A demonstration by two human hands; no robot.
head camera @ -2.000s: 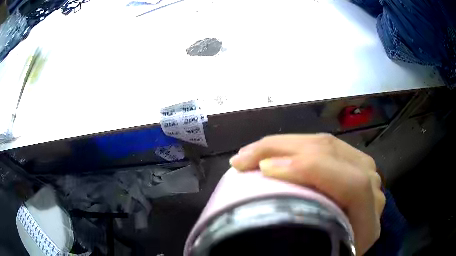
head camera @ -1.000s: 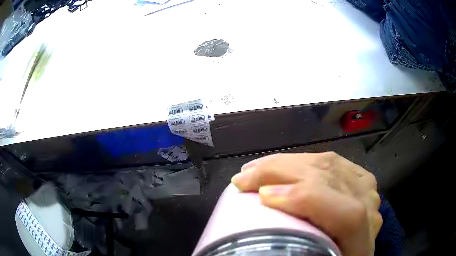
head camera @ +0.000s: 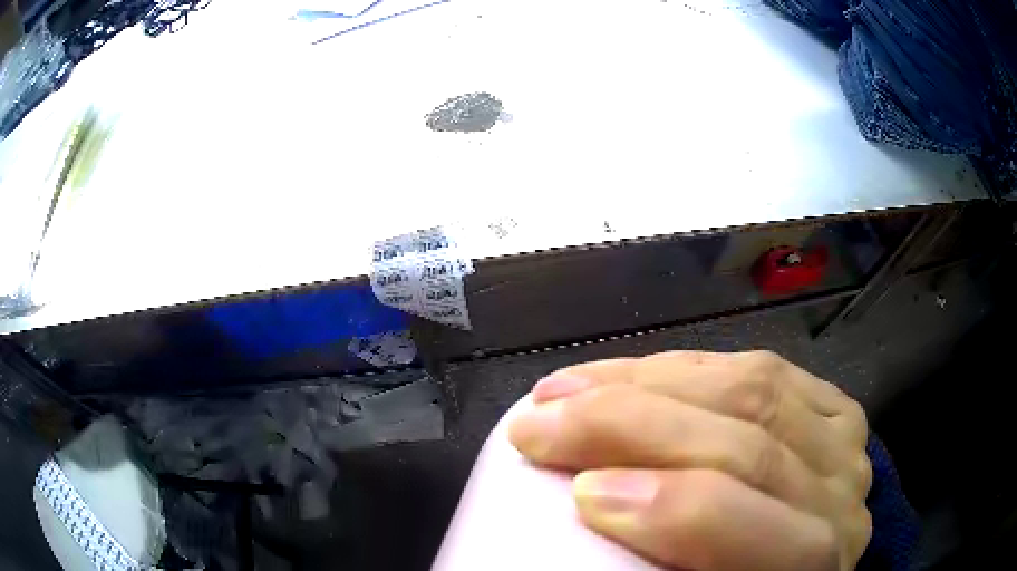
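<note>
A pale pink insulated cup (head camera: 502,519) shows at the bottom centre, close to the camera and cut off by the lower edge. My right hand (head camera: 714,457) is wrapped around it from the right, with the fingertips on its upper side. The cup's rim is out of the picture. My left hand is not in view.
The white table (head camera: 625,134) bears a grey worn patch (head camera: 466,113). Printed label paper (head camera: 422,277) hangs over its front edge. Blue denim (head camera: 920,78) is at the right. A barcode strip (head camera: 80,519) lies on a white rounded object (head camera: 117,463) at lower left. A red object (head camera: 790,270) is under the table.
The cup's metal rim and dark opening, seen earlier, have moved out below the picture. My right hand has moved slightly lower and still holds the cup.
</note>
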